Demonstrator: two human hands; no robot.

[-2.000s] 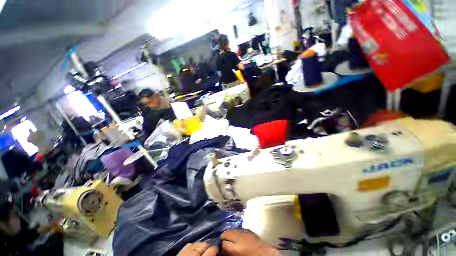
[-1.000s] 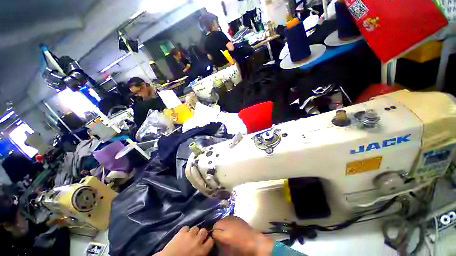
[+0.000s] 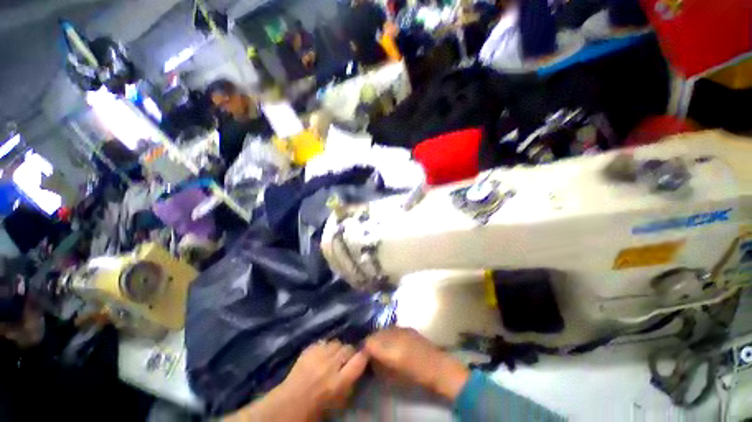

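A shiny dark navy garment [image 3: 264, 305] lies wrinkled on the table left of the needle, with part of it behind the machine head. The off-white sewing machine [image 3: 511, 222] stands at the right; its presser foot area [image 3: 383, 311] is lit. My left hand [image 3: 326, 375] and my right hand [image 3: 404, 354] are close together just in front of the needle area, fingers on the garment's near edge. The pinched cloth between them is mostly hidden, and the picture is blurred.
Black snips [image 3: 499, 350] lie under the machine arm, and scissors [image 3: 684, 371] lie at the right. A cream-yellow machine [image 3: 136, 280] stands at the left. Red cloth [image 3: 449, 157], white cloth and a plastic bag are heaped behind. A person [image 3: 235, 107] sits further back.
The camera view has shifted. Both hands and more of the forearms, including the right teal sleeve, now show. The hands stay together at the garment's edge before the needle.
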